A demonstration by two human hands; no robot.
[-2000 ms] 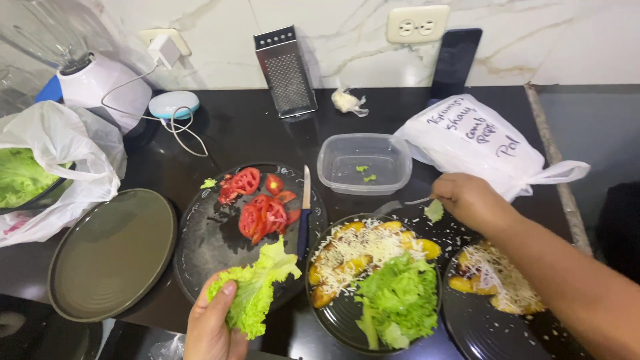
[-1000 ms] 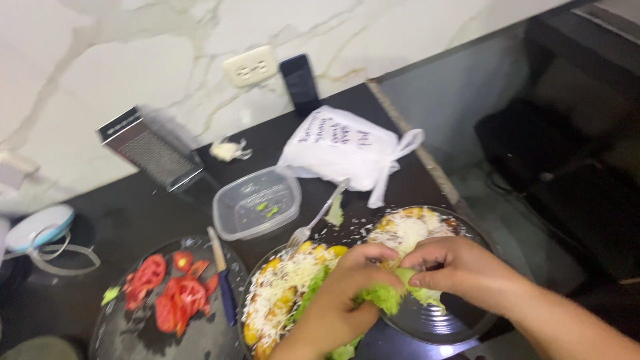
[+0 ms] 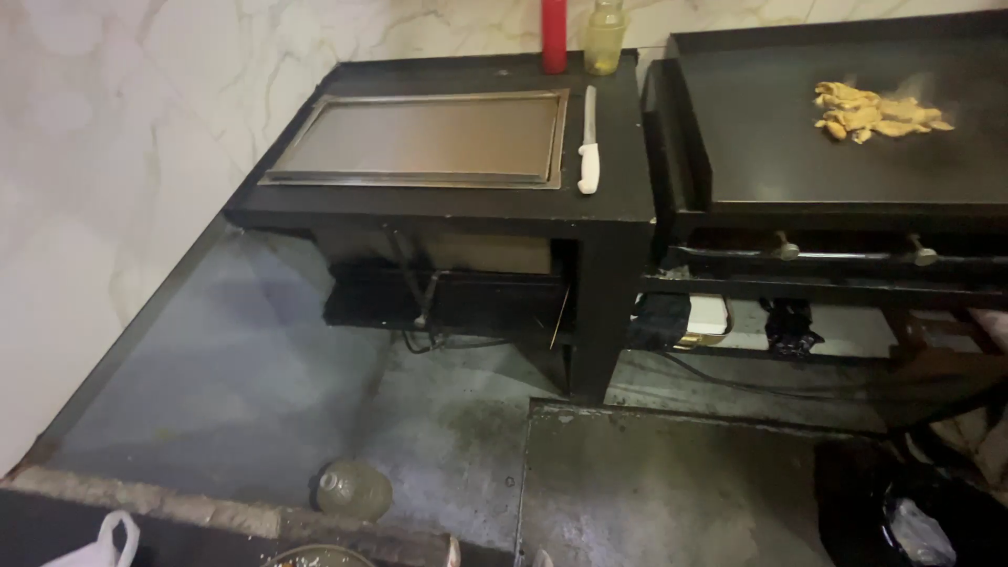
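Neither my left hand nor my right hand can be made out in the head view. At the bottom edge a plate [image 3: 319, 554] shows only its far rim with some food on it. Left of it, the knotted handle of a white plastic bag [image 3: 118, 535] pokes up from the dark counter. Across the room, pieces of cooked food [image 3: 874, 113] lie steaming on a flat griddle [image 3: 772, 169]. A knife with a white handle [image 3: 589, 168] rests on the black stand, just right of a rectangular metal plate [image 3: 433, 140].
A red bottle [image 3: 554, 35] and a glass jar [image 3: 604, 39] stand at the stand's back edge. On the floor is a large rounded bottle [image 3: 354, 490]. A black bin bag [image 3: 858, 504] sits at lower right. Griddle knobs [image 3: 923, 252] stick out in front.
The view has swung far to the right, from the counter to the griddle. Both hands, seen over the right plate with lettuce a second ago, have left the view.
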